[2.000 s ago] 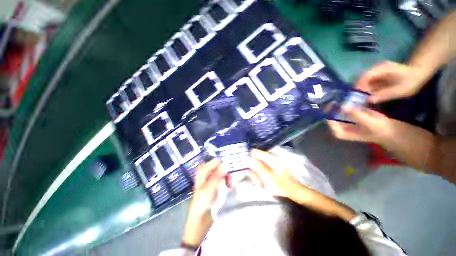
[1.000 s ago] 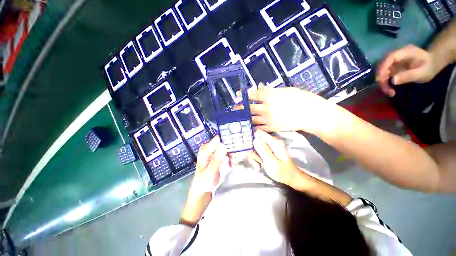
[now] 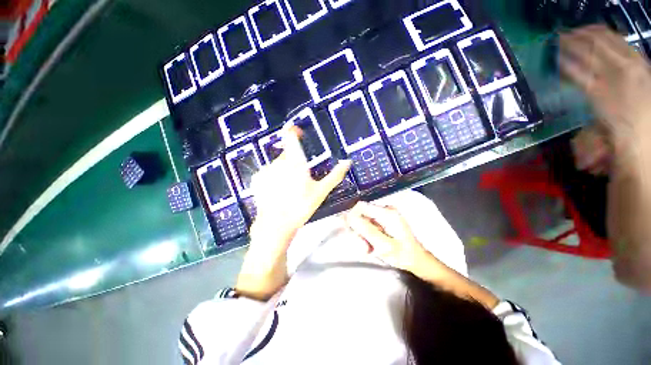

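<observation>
My left hand (image 3: 289, 189) is over the near row of the black tray (image 3: 282, 71), thumb and fingers apart around a white-bordered phone housing (image 3: 311, 137) lying in its pocket; the hand hides part of it. My right hand (image 3: 382, 232) is low in front of my body, fingers bent, with no part visible in it. Several near-row housings show keypads fitted (image 3: 416, 148). The rightmost housing (image 3: 487, 63) shows shiny black below its window. Two small keypad stacks (image 3: 132, 172) (image 3: 179, 197) stand left of the tray.
Three housings (image 3: 333, 75) lie sideways in the tray's middle row; more fill the far row. Another person's blurred hand (image 3: 607, 71) is at the right, by dark parts at the upper right. A red stool (image 3: 546, 221) stands below the green table's edge (image 3: 164, 267).
The housing with keys held by both hands is no longer there. My left hand has moved up over the tray, my right stays low. The other person's arm has withdrawn right.
</observation>
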